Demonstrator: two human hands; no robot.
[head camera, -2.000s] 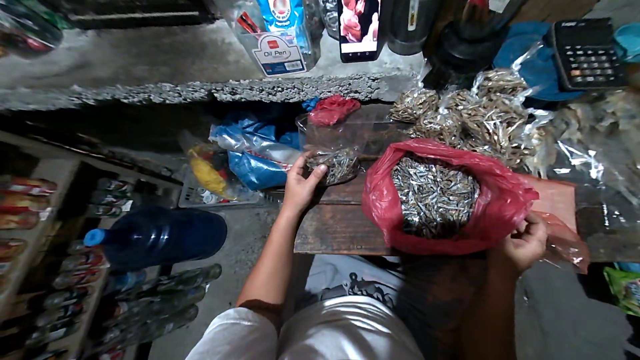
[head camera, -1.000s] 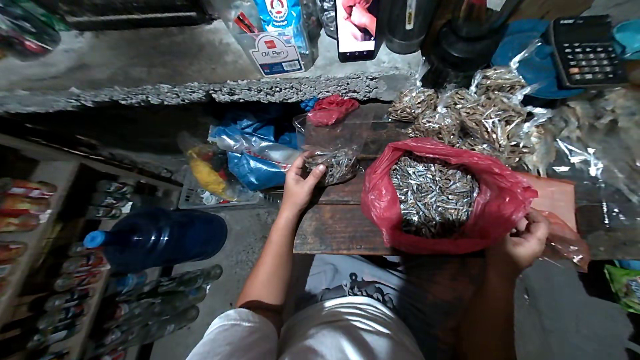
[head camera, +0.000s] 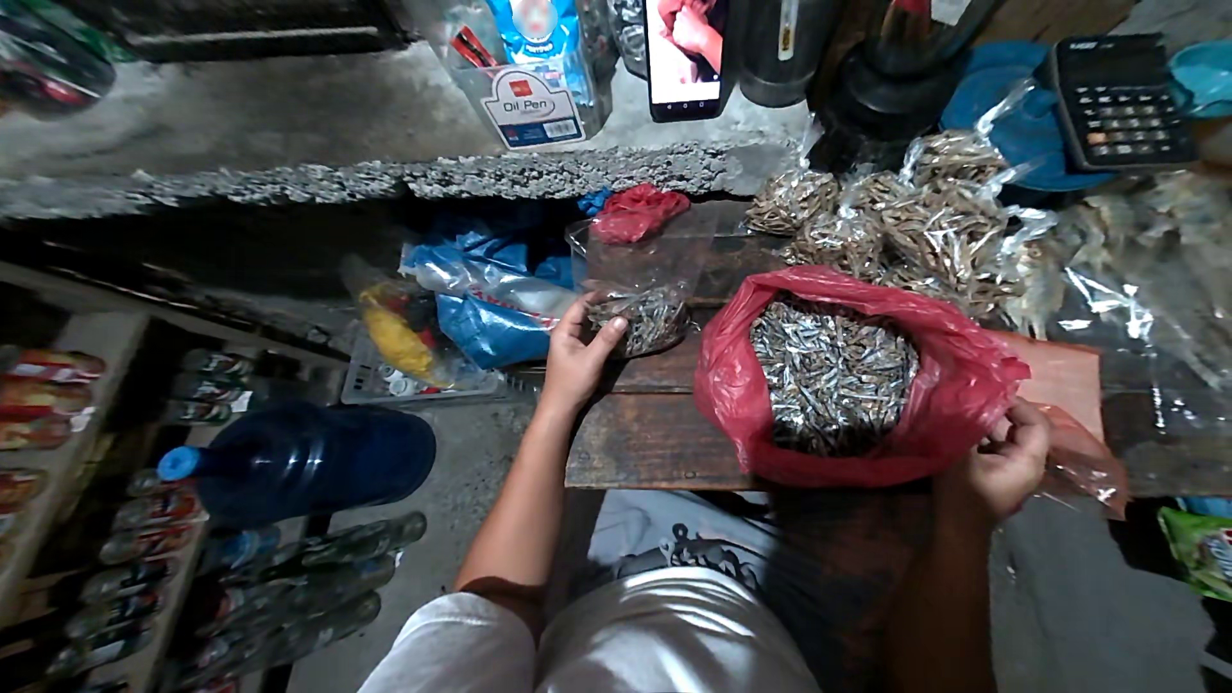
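My left hand (head camera: 583, 348) grips the side of a clear plastic bag (head camera: 643, 318) with small dried fish in its lower part, lying on the dark wooden bench (head camera: 635, 438). To its right stands a red plastic bag (head camera: 722, 385), its mouth spread wide, full of small silvery dried fish (head camera: 833, 371). My right hand (head camera: 1009, 457) holds the right edge of this red bag, fingers curled at the rim. Behind it lie several tied clear bags of dried fish (head camera: 948, 226). A crumpled red plastic bag (head camera: 639, 212) rests behind the clear bag.
On the concrete ledge (head camera: 289, 115) stand a plastic pen box (head camera: 534, 106), a lit phone (head camera: 685, 58) and a dark tumbler (head camera: 782, 48). A calculator (head camera: 1121, 101) is at the back right. A blue water jug (head camera: 318, 462) and glass bottles (head camera: 318, 587) lie at left, beside shelves of bottles.
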